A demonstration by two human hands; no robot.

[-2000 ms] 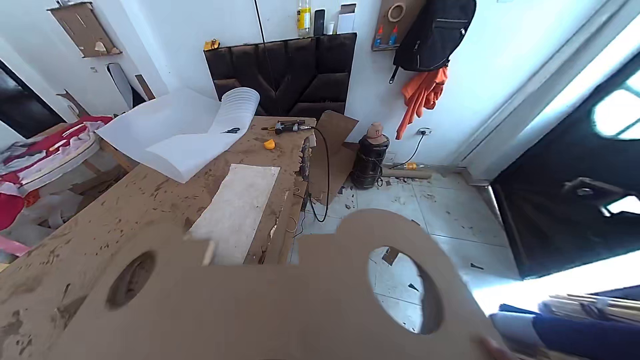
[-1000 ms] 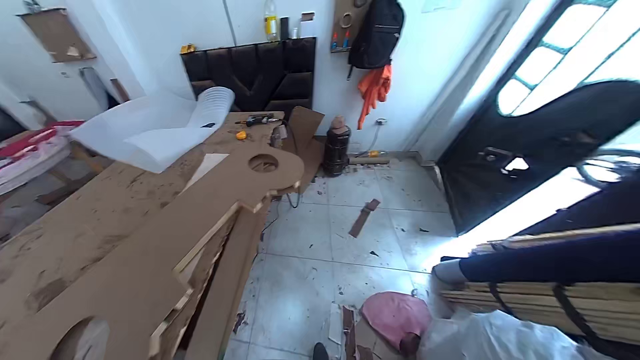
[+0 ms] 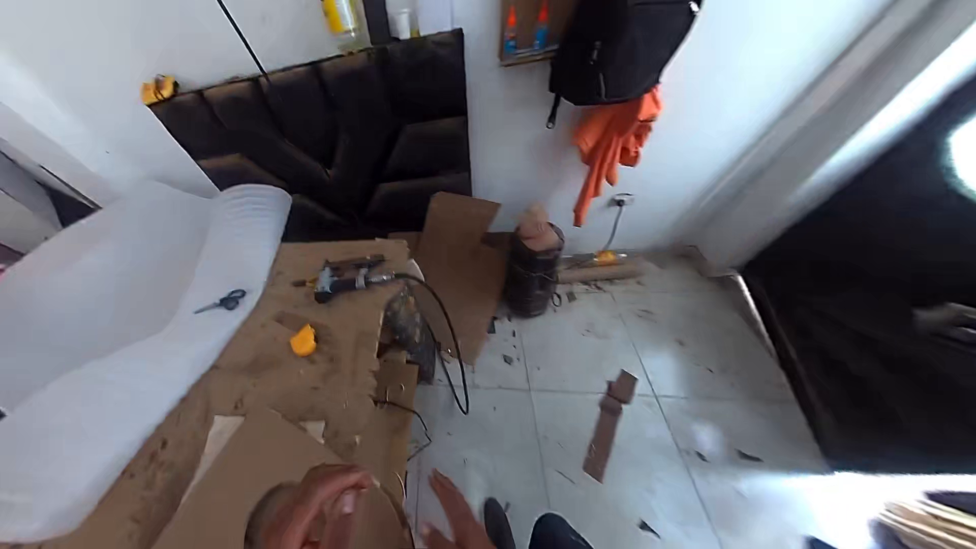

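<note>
A brown cut board [image 3: 229, 484] with a round hole lies over the near part of the worktable [image 3: 335, 381], at the bottom of the view. My left hand [image 3: 328, 507] is at the hole, its fingers curled around the board's edge. Just right of the board, my right hand [image 3: 457, 515] is over the floor, fingers spread and nothing seen in it. Ahead on the table are an air stapler [image 3: 343, 280] with a black hose, and an orange-yellow object [image 3: 303, 341]. Scissors [image 3: 223, 301] rest on a white foam sheet [image 3: 122, 343] at the left.
A dark padded panel [image 3: 335, 137] stands against the wall behind the table. Cardboard [image 3: 457, 267] and a dark wrapped bundle [image 3: 531, 271] stand beyond the table's right end. Scraps [image 3: 610, 427] litter the tiled floor. A backpack [image 3: 618, 53] and orange cloth [image 3: 618, 141] hang on the wall.
Two seconds ago the board spanned the lower view; one second ago it lay diagonally along the table. Both hands now show beside its holed end. The view has moved closer to the table's far end.
</note>
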